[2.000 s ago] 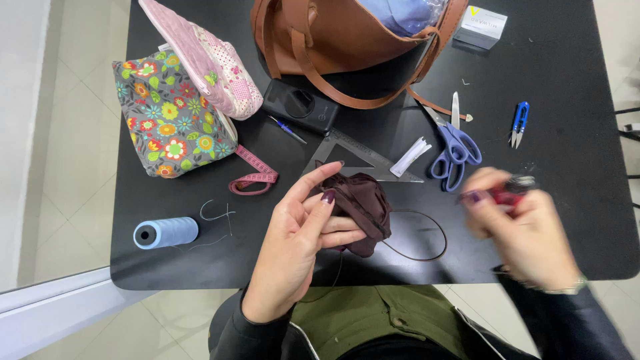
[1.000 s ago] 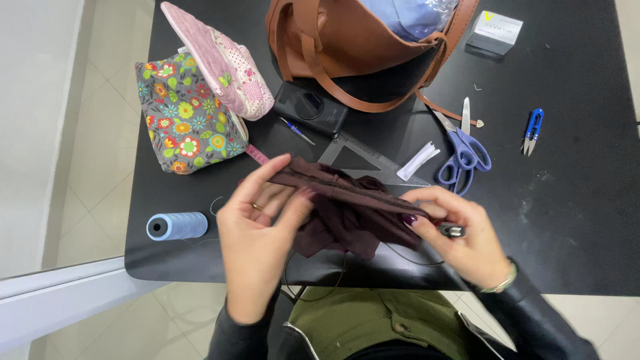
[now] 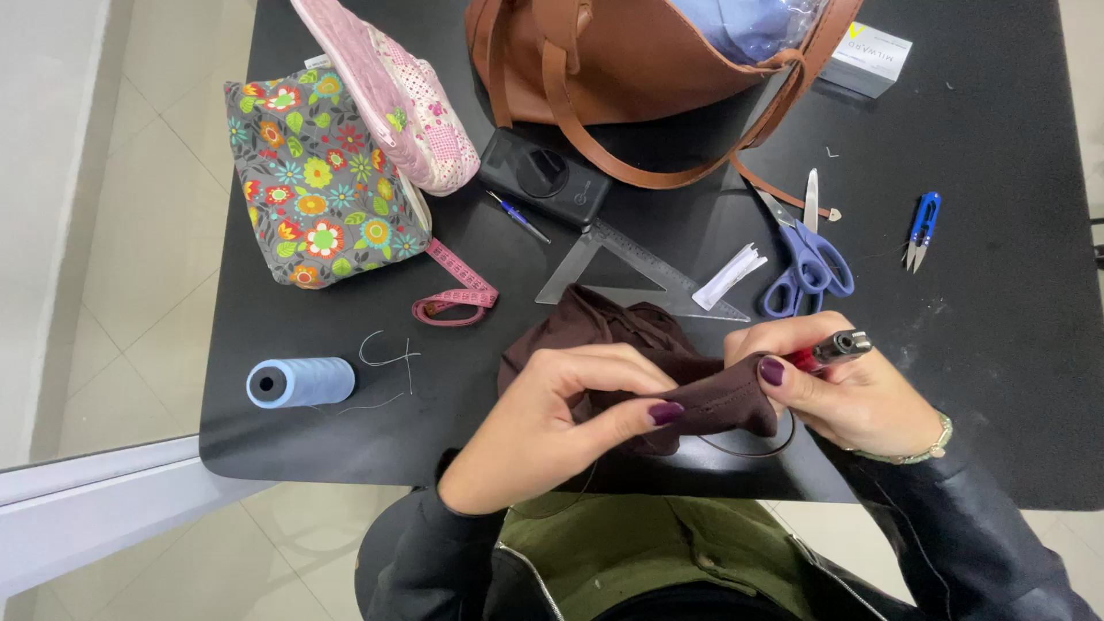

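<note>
Dark brown fabric point(image 3: 604, 323) lies bunched near the table's front edge, with a stitched seam facing up. My left hand point(image 3: 573, 414) pinches the seam between thumb and fingers. My right hand point(image 3: 841, 392) grips the fabric's right end with thumb and forefinger, and also holds a red lighter point(image 3: 828, 352) whose metal top points up and right. A thin dark cord point(image 3: 768, 450) loops below the fabric. Beyond my hands lie a clear set square point(image 3: 630, 267), a small white packet point(image 3: 730, 276) and purple-handled scissors point(image 3: 806, 267).
A blue thread spool point(image 3: 315, 382), pink measuring tape point(image 3: 466, 289), floral pouch point(image 3: 319, 190) and pink pouch point(image 3: 423, 112) are to the left. A black power bank point(image 3: 543, 177) and blue seam ripper point(image 3: 520, 216) lie before a brown handbag point(image 3: 621, 78). Blue thread snips point(image 3: 923, 228) and a white box point(image 3: 871, 59) are right.
Two seconds ago my right hand was apart from the fabric, at the right with the red object. It has since moved left onto the fabric, and both hands now hold the seam.
</note>
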